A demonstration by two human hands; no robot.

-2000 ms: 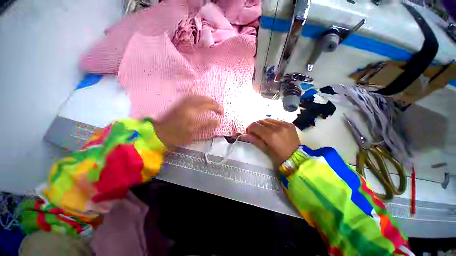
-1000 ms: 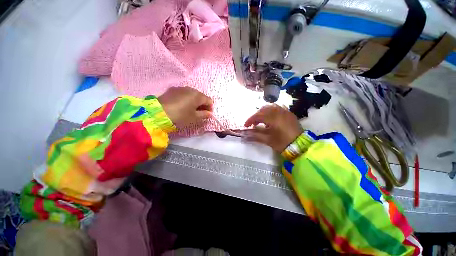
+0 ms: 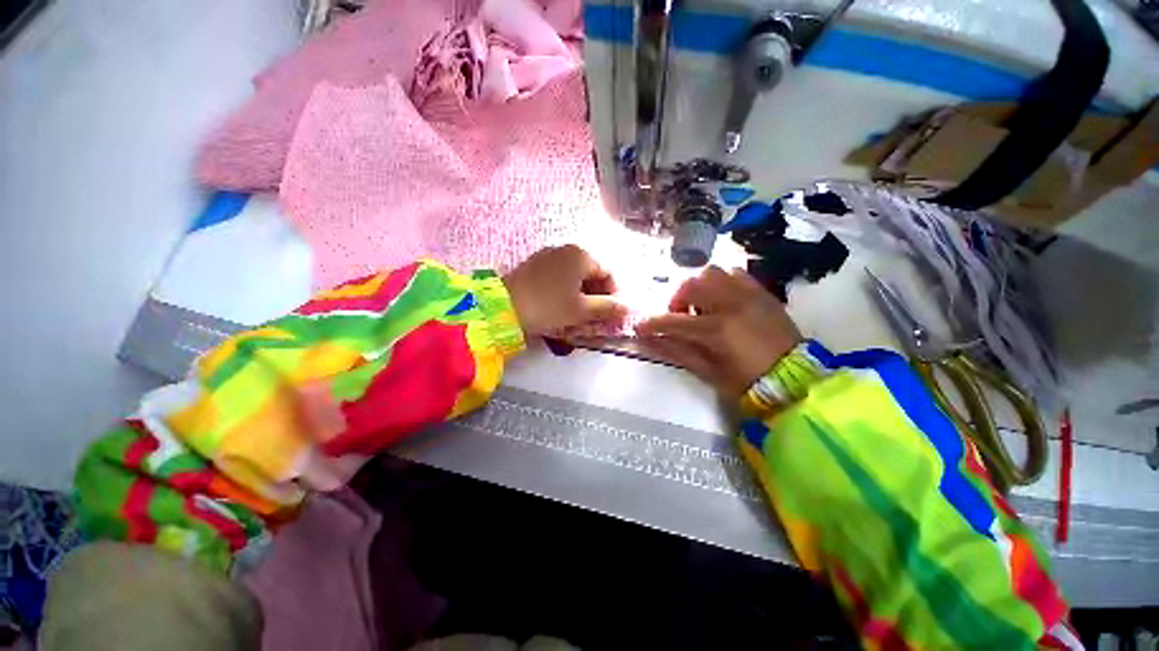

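A pink knitted panel [image 3: 508, 191] lies left of and in front of the lit needle area of the white sewing machine [image 3: 953, 45]. My left hand [image 3: 566, 295] grips the panel's near edge with bent fingers. My right hand [image 3: 725, 328] pinches the same edge just to the right, close to my left fingertips. A small dark piece [image 3: 557, 345] shows at the edge under my left hand. The presser foot and needle are lost in the glare behind my fingers.
More pink cloth [image 3: 343, 121] is heaped behind the panel. Black scraps [image 3: 801, 254] lie right of the needle. Brass-handled shears [image 3: 979, 407], a tangle of grey strips [image 3: 947, 274] and a red stick [image 3: 1064, 477] lie farther right. A ruled grey strip [image 3: 610, 439] runs along the table's front edge.
My left hand has moved right along the panel's near edge, close to my right hand. The thin pale strand seen hanging at the edge earlier no longer shows.
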